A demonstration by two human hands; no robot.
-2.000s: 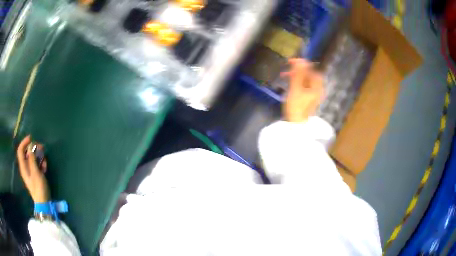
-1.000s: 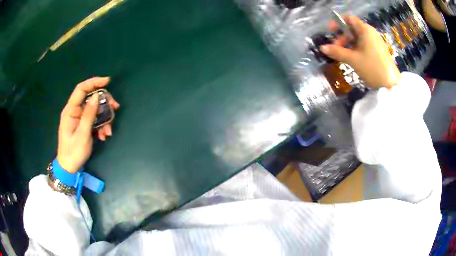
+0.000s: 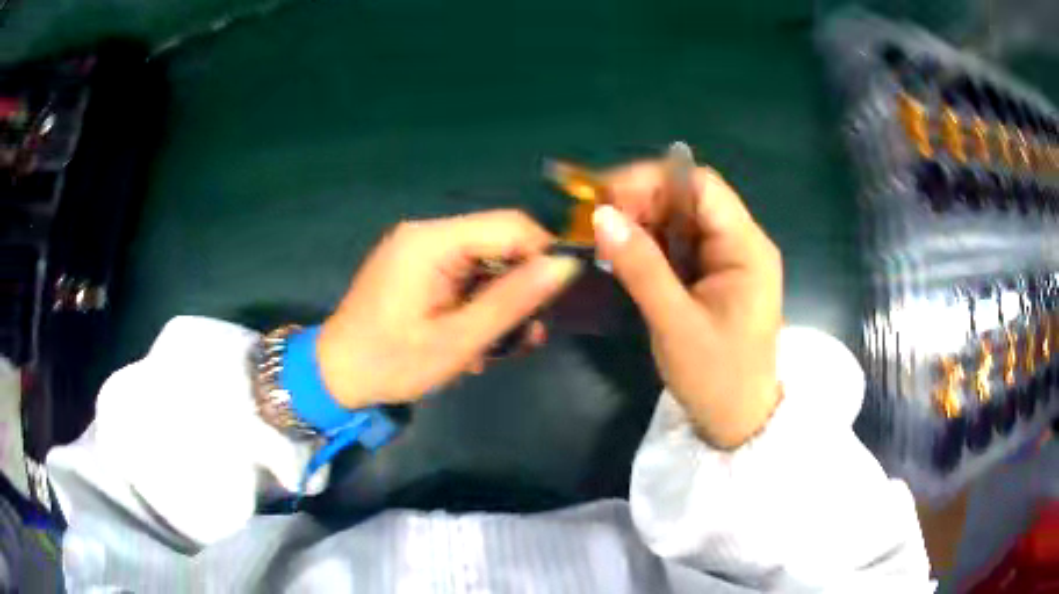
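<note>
My left hand is closed around the watch housing, which is mostly hidden by the fingers. My right hand is beside it, with thumb and fingers on a small part with an orange flex cable. A thin dark piece shows between the two hands, near both thumb tips. A grey flat-ended tool also sticks up from the right hand's fingers. Both hands are above the dark green mat. The picture is blurred, so whether the two parts touch cannot be told.
Clear blister trays with rows of black and orange parts stand at the right. A black machine or fixture is at the left edge. A blue wrist strap and a metal bracelet are on my left wrist. Something red is at the lower right corner.
My right hand has come from the trays to the middle, now with the orange-cabled part. My left hand has moved right, and the two hands are now close together.
</note>
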